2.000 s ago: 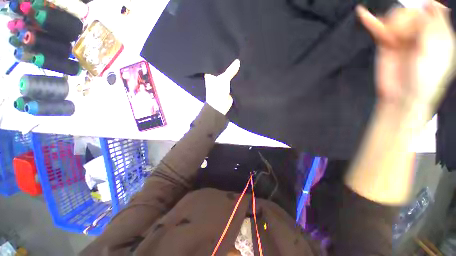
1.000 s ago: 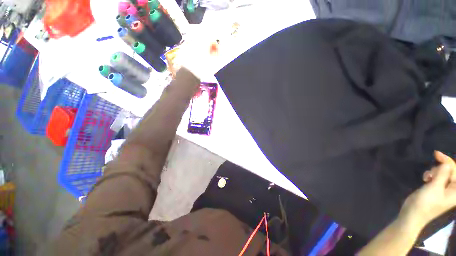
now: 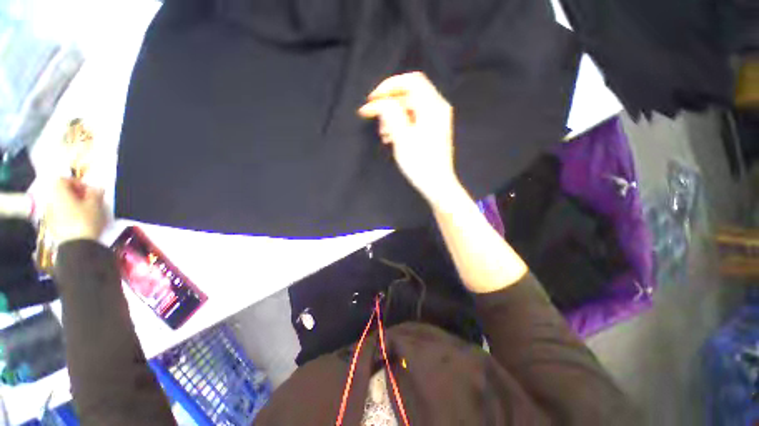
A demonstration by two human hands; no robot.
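Observation:
A black garment lies spread over the white table. My right hand is above the middle of the garment, fingers curled with the fingertips close together; whether it holds a needle or thread cannot be seen. My left hand is at the far left, left of the garment, over small gold-coloured things. It is blurred and overexposed, so what it touches is hidden.
A smartphone lies near the table's front edge. Dark cones are at the left rim. A blue basket is below left, a purple bag with dark cloth below right. Dark cloth hangs at upper right. A red cord hangs down my front.
The view has swung to the right. My left hand stays over the gold-coloured things at the left. My right hand has moved from the garment's lower right to above its middle.

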